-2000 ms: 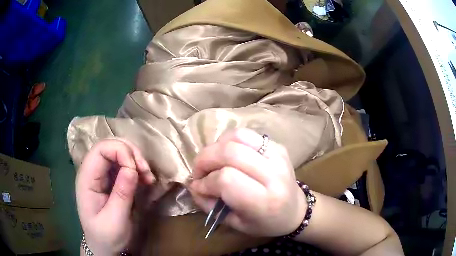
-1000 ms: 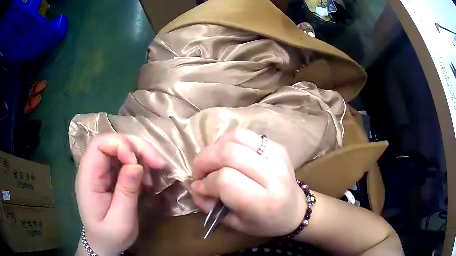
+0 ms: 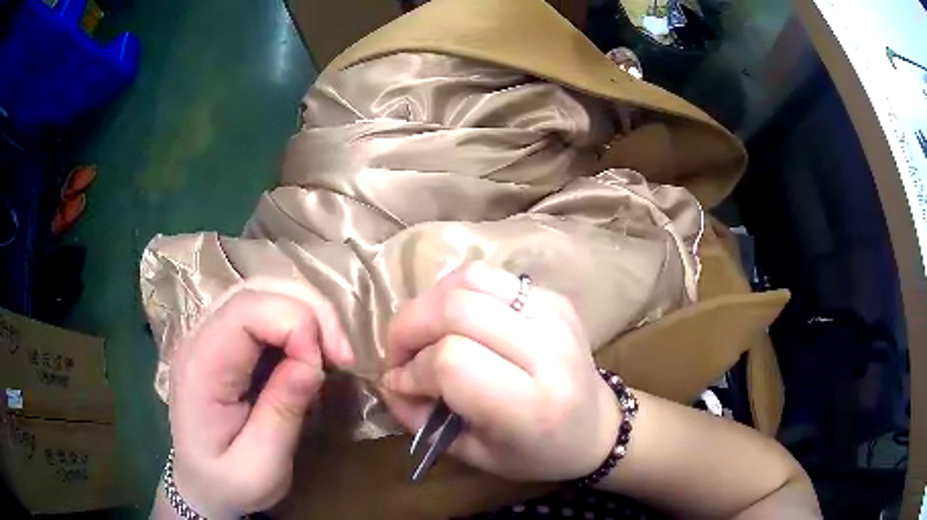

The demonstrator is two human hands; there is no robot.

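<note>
The shiny beige-gold satin lining (image 3: 407,173) lies bunched in folds on the matte camel coat cloth (image 3: 671,350) over the lap. My right hand (image 3: 498,376) pinches a fold of the lining between thumb and forefinger. Small dark snips (image 3: 435,442) are held in its palm, the two blades pointing down and slightly apart. My left hand (image 3: 249,391) is just left of it, thumb and forefinger tips pressed together at the lining's edge. Whether a thread or fabric is between the left fingertips is too small to tell.
A white-topped table (image 3: 884,61) runs along the right edge. Cardboard cartons (image 3: 61,416) stand at lower left, and a blue plastic bin (image 3: 71,71) at upper left. Orange footwear (image 3: 73,198) lies near the left edge on the green floor (image 3: 173,132).
My left hand has moved right, closer to my right hand, and its thumb and forefinger have come together. My right hand stays nearly in place; the snips have tilted slightly.
</note>
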